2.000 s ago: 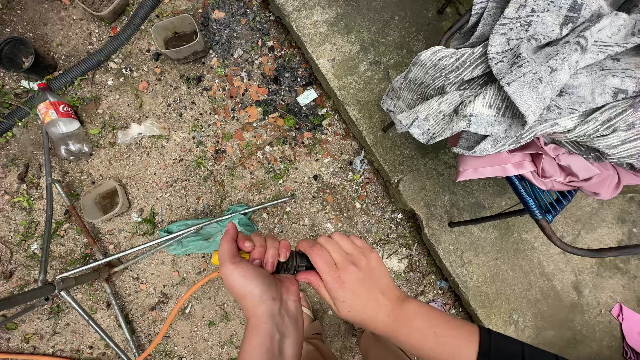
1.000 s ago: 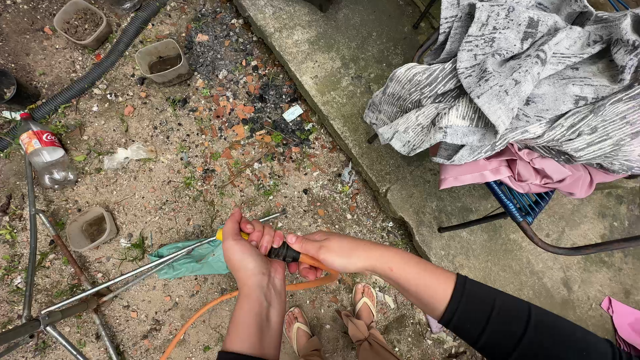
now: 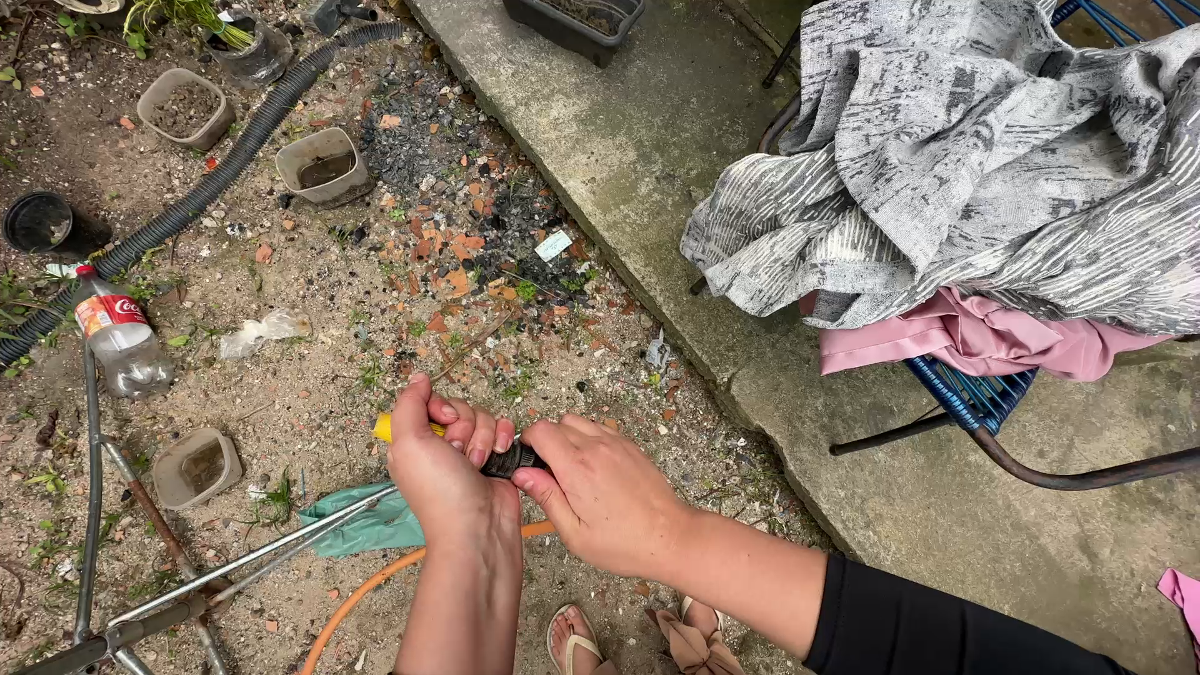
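My left hand (image 3: 455,459) is closed around a hose nozzle (image 3: 384,427), whose yellow end sticks out on its left side. Between the hands shows the black ribbed part of the nozzle (image 3: 512,459). My right hand (image 3: 600,497) grips the other end of that black part, its thumb and fingers pressed around it; the joint with the hose is hidden. An orange hose (image 3: 375,579) comes out below the right hand, passes behind my left wrist and curves down to the bottom edge.
A metal frame (image 3: 145,609) and a green plastic bag (image 3: 375,530) lie at lower left. Plastic tubs (image 3: 323,167), a black corrugated pipe (image 3: 225,169) and a plastic bottle (image 3: 122,333) lie on the soil. A concrete ledge (image 3: 600,178) runs diagonally; a cloth-covered blue chair (image 3: 975,398) stands right.
The hands stay together on the nozzle throughout. The hose loop visible beside the right hand a second ago is now mostly hidden behind the hands. The view has shifted.
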